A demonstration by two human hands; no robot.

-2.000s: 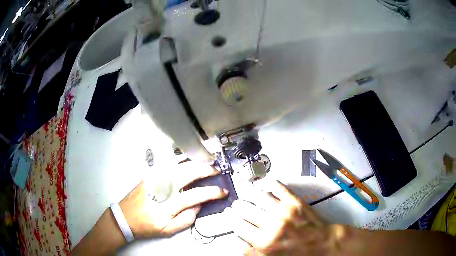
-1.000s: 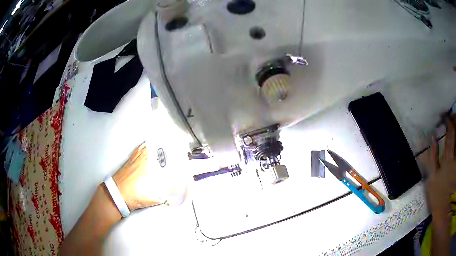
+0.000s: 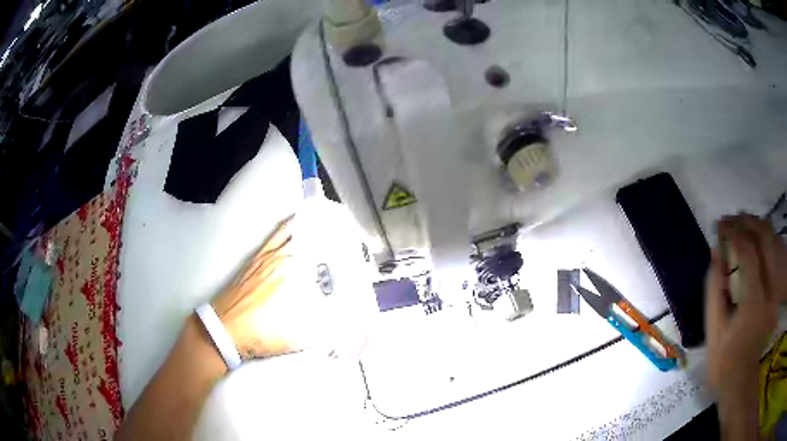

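The white sewing machine head (image 3: pixel 449 155) stands over the brightly lit bed. Its presser foot area (image 3: pixel 500 280) has no cloth visible under it. A dark purple rectangle (image 3: pixel 397 295) shows just left of the foot; whether it is cloth or an opening in the bed I cannot tell. My left hand (image 3: pixel 259 301), with a white wristband, lies low on the bed left of it; its fingertips are washed out by glare. My right hand (image 3: pixel 746 284) is at the right edge beyond the phone, fingers curled, with something pale between them that I cannot make out.
Snips with blue and orange handles (image 3: pixel 634 326) lie beside a small grey plate (image 3: pixel 568 291). A black phone (image 3: pixel 669 254) lies right of them. Dark fabric pieces (image 3: pixel 211 159) lie behind left. A blue tube (image 3: pixel 307 153) is behind the head. Red-printed brown board (image 3: pixel 78 319) is at left.
Both hands have left the dark cloth they held by the foot, and it no longer shows between them. The narrow dark strip left of the foot has widened. My right hand's fingers have curled.
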